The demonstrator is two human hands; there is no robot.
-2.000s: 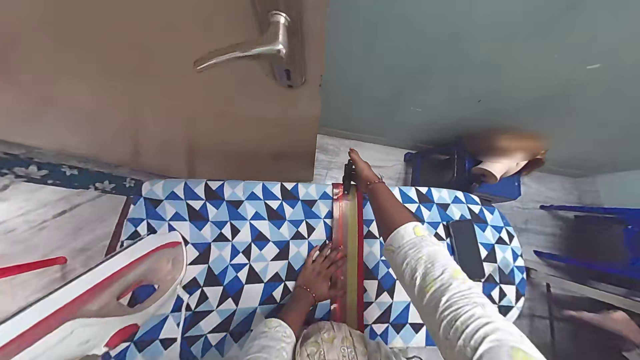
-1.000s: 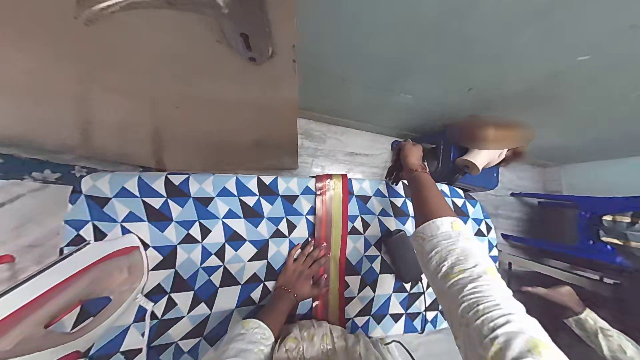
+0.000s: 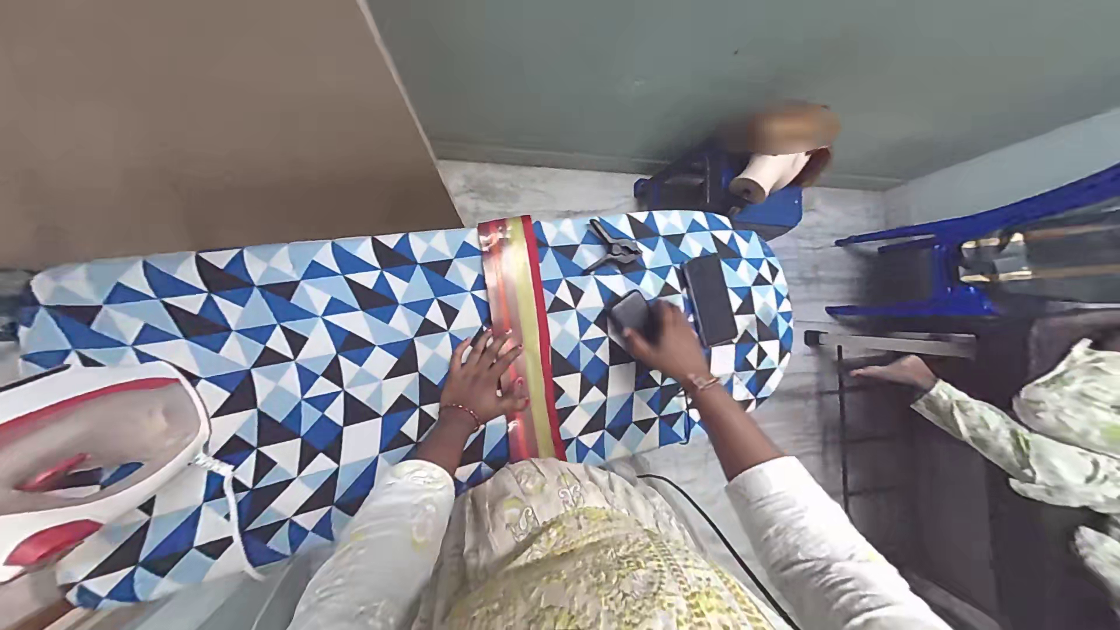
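My left hand [image 3: 482, 376] rests with fingers spread on the red, gold and yellow-green fabric strip [image 3: 525, 332], which lies across the patterned ironing board [image 3: 324, 306]. To the right of the strip, my right hand [image 3: 669, 341] has its fingers on a small dark rounded device [image 3: 630, 313]. A black spring clamp [image 3: 616, 248] lies on the board beyond it. A black smartphone [image 3: 710, 299] lies just right of my right hand. The board's cover has blue, black and white triangles.
A white and red steam iron [image 3: 96, 446] is at the board's left end. A blue stool [image 3: 774, 210] with a mannequin head [image 3: 770, 171] stands beyond the right end. At right are a blue chair [image 3: 949, 254] and a person's sleeved arm or leg. A black cable [image 3: 717, 534] hangs near my clothing.
My right hand has come back from beyond the board's far edge to the dark device. The black clamp, earlier at my right hand, now lies on the board. My left hand stays by the strip.
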